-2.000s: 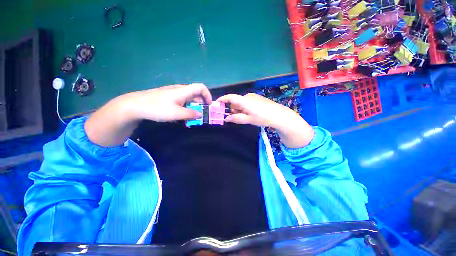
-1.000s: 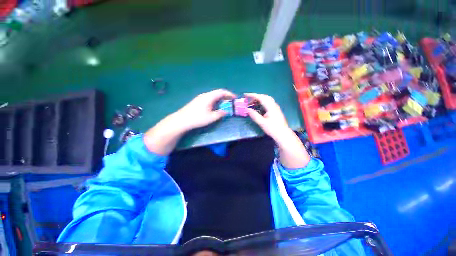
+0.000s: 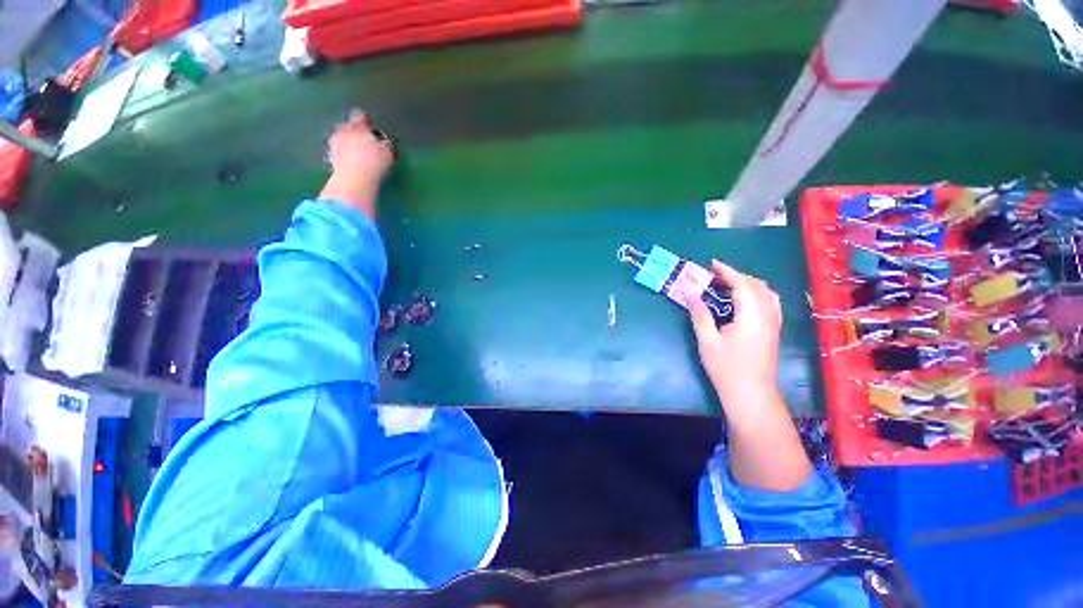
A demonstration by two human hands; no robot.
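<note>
My right hand holds a clamped assembly by its pink clip end. The light blue clip and the pink clip point opposite ways from a thin dark piece between them, with silver wire handles at the blue end. My left hand is stretched far forward over the green bench. A small dark thing shows at its fingertips; whether it is gripped is unclear. Several round dark parts lie on the bench near my left sleeve. A thin pale piece lies left of the clips.
A red tray at the right is heaped with clamped assemblies. A slanting pale post stands behind my right hand. A black compartment tray is at the left, partly behind my sleeve. Red trays lie at the back.
My left hand has let go of the blue clip side and moved forward and left. My right hand has moved right with the clamped assembly. The view has shifted; the open black ring no longer shows clearly.
</note>
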